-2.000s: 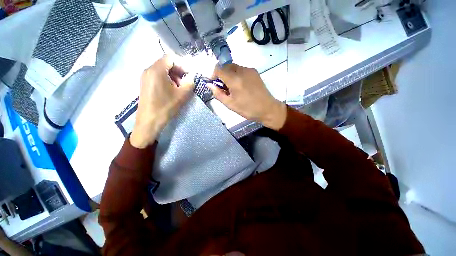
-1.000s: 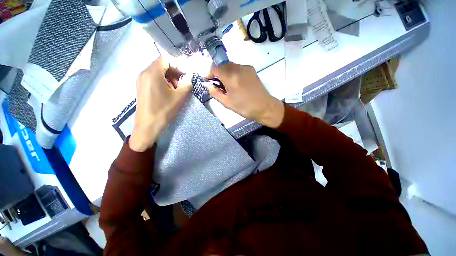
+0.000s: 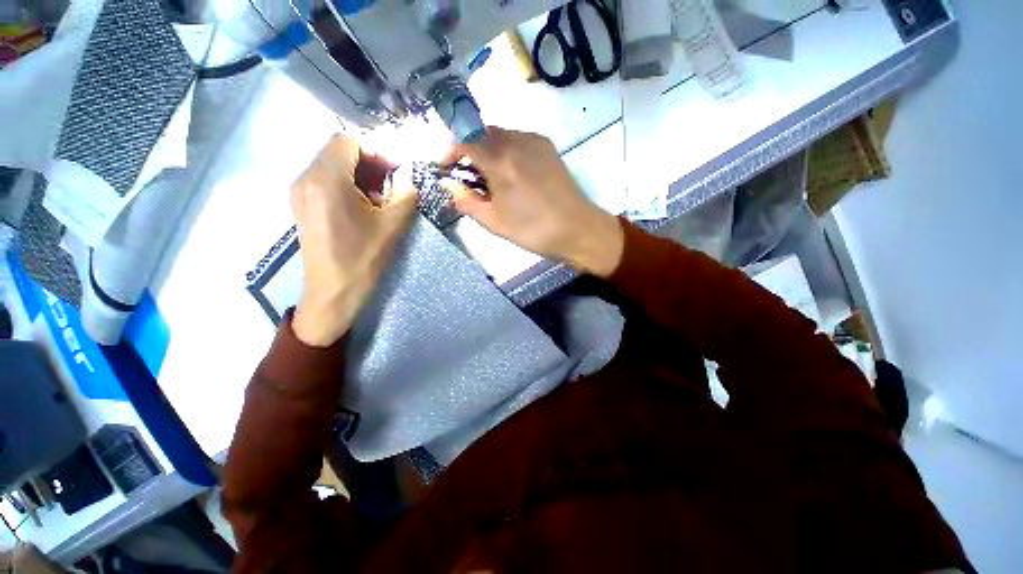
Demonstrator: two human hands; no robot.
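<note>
The garment panel (image 3: 449,325) lies pale grey side up from under the sewing machine head (image 3: 370,56) down to my lap. A small speckled black-and-white part shows between my fingertips. My left hand (image 3: 348,230) pinches the panel's upper end on the left, close to the bright needle area. My right hand (image 3: 533,202) pinches the same end on the right. A small dark slim tool, perhaps thread snips (image 3: 469,175), shows in the curled fingers of my right hand. Glare hides the needle and presser foot.
Black-handled scissors (image 3: 577,45) lie right of the machine head, beside paper strips (image 3: 704,51). Cut pieces (image 3: 123,101) are heaped at left over a blue surface. A ruler-marked table edge (image 3: 774,163) runs at right. A white wall stands far right.
The machine, scissors and table have shifted slightly left and up in view. Both hands remain at the panel's upper end with nearly the same hold.
</note>
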